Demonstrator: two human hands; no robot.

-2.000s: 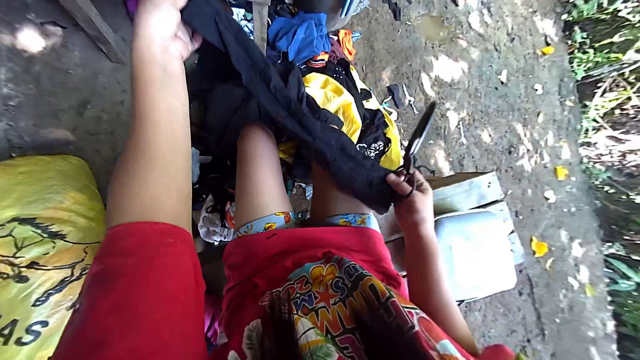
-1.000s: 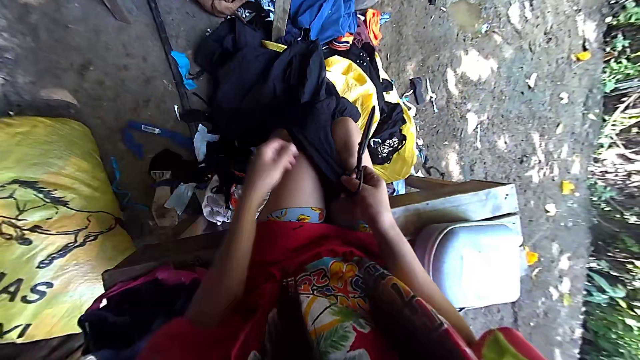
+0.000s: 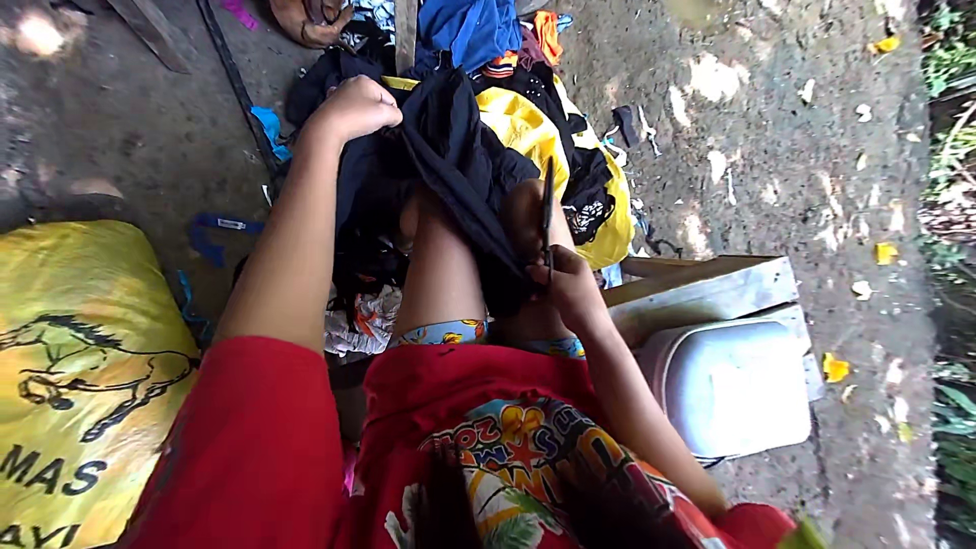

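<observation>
A black cloth [image 3: 450, 152] lies across my lap and knees, hanging over the pile of clothes beyond. My left hand [image 3: 358, 107] is closed on the cloth at its far left part. In my right hand [image 3: 564, 278], near my right thigh, are dark-bladed scissors [image 3: 548, 198] pointing away from me, and a corner of the black cloth reaches the fingers there. Whether the blades are open or closed cannot be told. Past my right knee lies a yellow cloth or sack [image 3: 526, 126] with black garments on it.
A stuffed yellow sack [image 3: 91, 305] with a printed horse stands at my left. At my right are a wooden plank structure [image 3: 709, 290] and a whitish plastic container [image 3: 740, 389]. Blue clothing [image 3: 473, 30] lies at the far side, beside a wooden post [image 3: 406, 38]. Blue scraps [image 3: 271, 130] lie on the ground.
My left hand, empty above my lap one second ago, has moved forward and taken hold of the black cloth. My right hand keeps the scissors near my right thigh.
</observation>
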